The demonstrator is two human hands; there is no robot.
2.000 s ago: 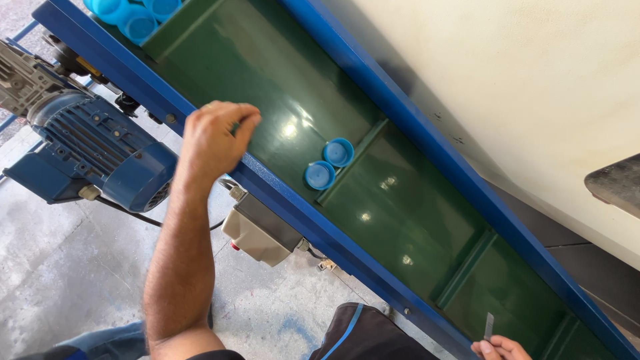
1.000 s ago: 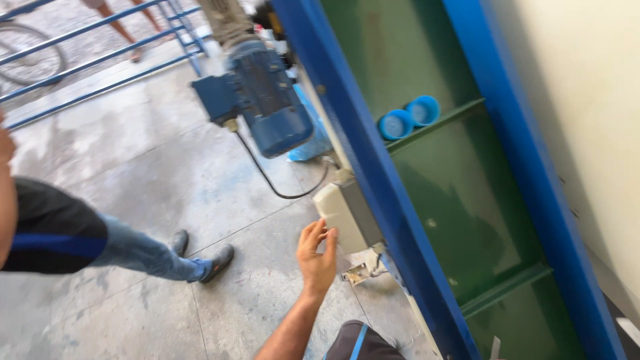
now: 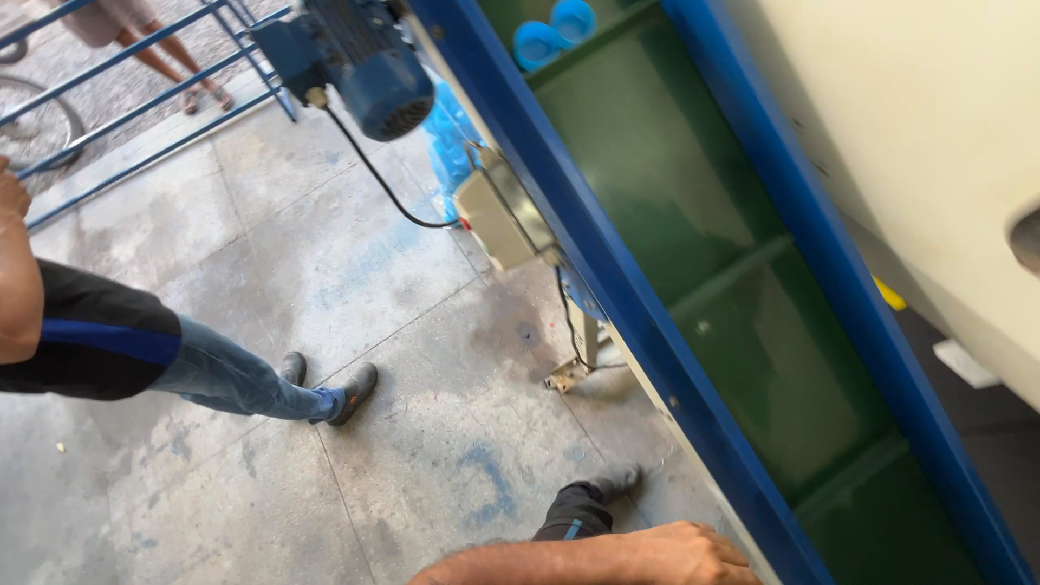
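My left hand [image 3: 699, 554] is low in the view, beside the near blue side rail [image 3: 650, 357] of an inclined conveyor. Its back faces up and its fingers bend down out of sight, so whether it holds anything is hidden. My right hand is out of the picture. On the green conveyor belt [image 3: 642, 162], two light-blue plastic caps lie side by side against a crosswise cleat near the top edge, one cap [image 3: 536, 45] left of the other [image 3: 574, 21]. More cleats cross the belt below them.
Left of the conveyor are a blue electric motor [image 3: 374, 81], a black cable and a beige control box [image 3: 504, 219]. Light-blue items [image 3: 448, 146] lie behind. A person in jeans [image 3: 236, 366] stands at left; another person's legs [image 3: 162, 61] show beyond blue railings [image 3: 122, 61]. A pale panel [image 3: 910, 162] is at right.
My left hand has moved from above the belt, past the control box, to the low edge of the view. My right hand, earlier with a thin flat piece, has left view. The view has swung left.
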